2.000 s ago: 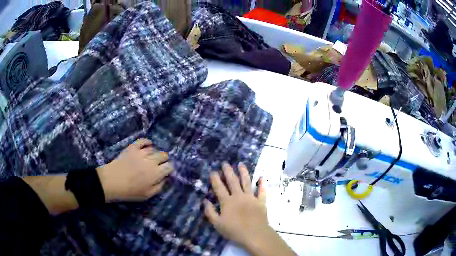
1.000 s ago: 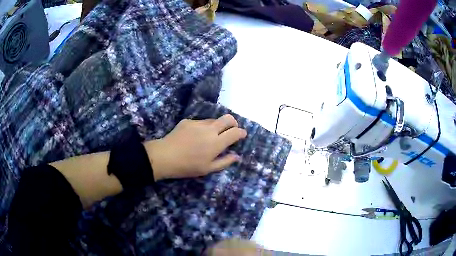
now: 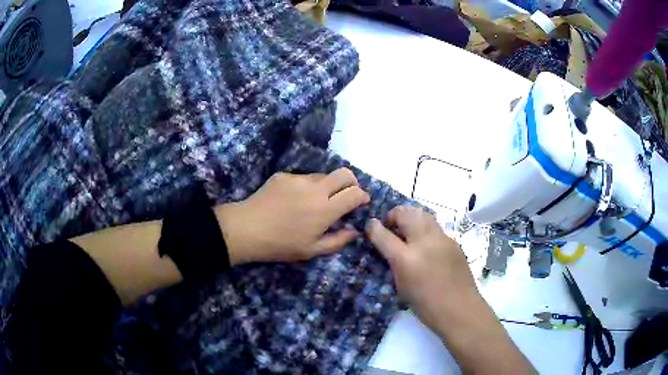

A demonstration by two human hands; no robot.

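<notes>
A fuzzy plaid garment in grey, blue, black and white (image 3: 242, 95) lies spread and folded over the left and middle of the white table. My left hand (image 3: 293, 217) lies on its near right part, fingers bent and thumb close to them, at the cloth. My right hand (image 3: 421, 256) is just to the right, its thumb and index finger at the cloth near the garment's right edge. The fingertips of both hands nearly meet. Whether either hand pinches the cloth is hard to tell. No tool shows in either hand.
The white sewing machine head with a blue stripe (image 3: 557, 161) stands at the right. Black shears (image 3: 589, 322), small snips (image 3: 560, 320) and a yellow loop (image 3: 569, 253) lie beside it. A grey vented machine part (image 3: 33, 47) is at upper left. Brown and dark cloth pieces (image 3: 505, 33) lie at the back.
My right hand has come up from the bottom edge onto the garment's right edge, beside my left hand. My left hand has slid right since the first frame. The view has tilted down and leftward.
</notes>
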